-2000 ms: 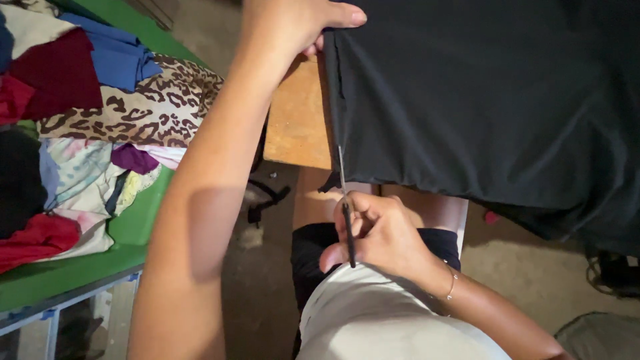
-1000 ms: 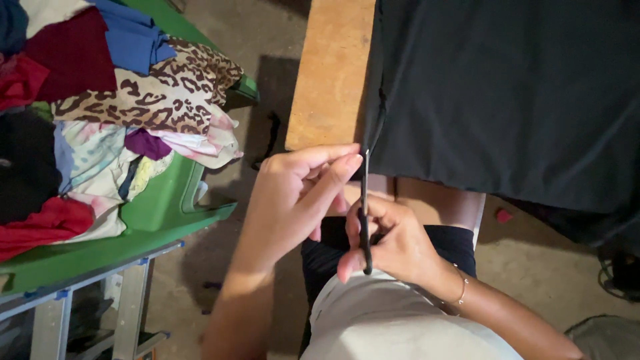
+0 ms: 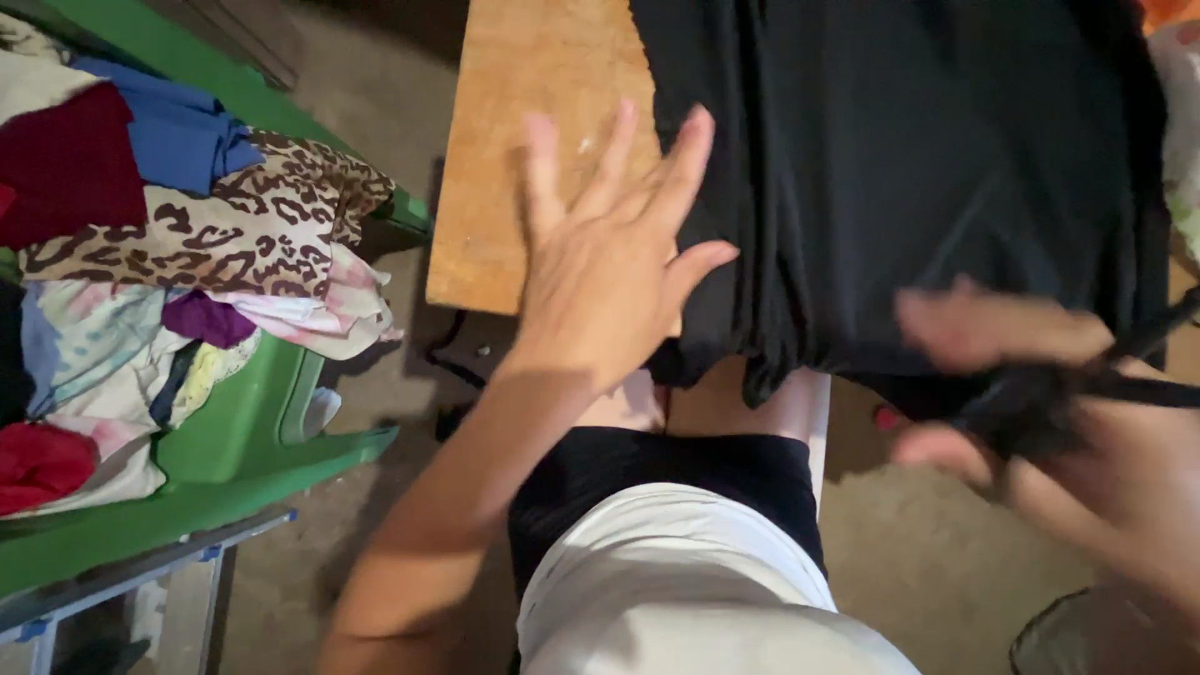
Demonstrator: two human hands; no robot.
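Note:
Black fabric [image 3: 937, 169] covers most of the wooden table [image 3: 544, 112] and hangs over its near edge in folds. My left hand [image 3: 609, 234] is spread with fingers apart over the table's left part, its thumb and forefinger over the fabric's left edge. On the right, my right hand [image 3: 1041, 403] is blurred, raised near the fabric's lower right part. It holds black-handled scissors [image 3: 1031, 403], whose far parts reach toward the right edge of the view. Whether the blades are apart is not plain.
At the left, a green plastic chair [image 3: 225, 422] holds piled clothes, among them a leopard-print cloth [image 3: 187, 234]. Below it stands a metal ladder [image 3: 216, 581]. My lap is against the table's near side. Patterned cloth [image 3: 1181, 122] lies at the far right.
The scissors in my right hand have moved right, away from the fabric's left edge. My left hand has gone from beside the blades to spread over the table and fabric edge, which now lies in folds.

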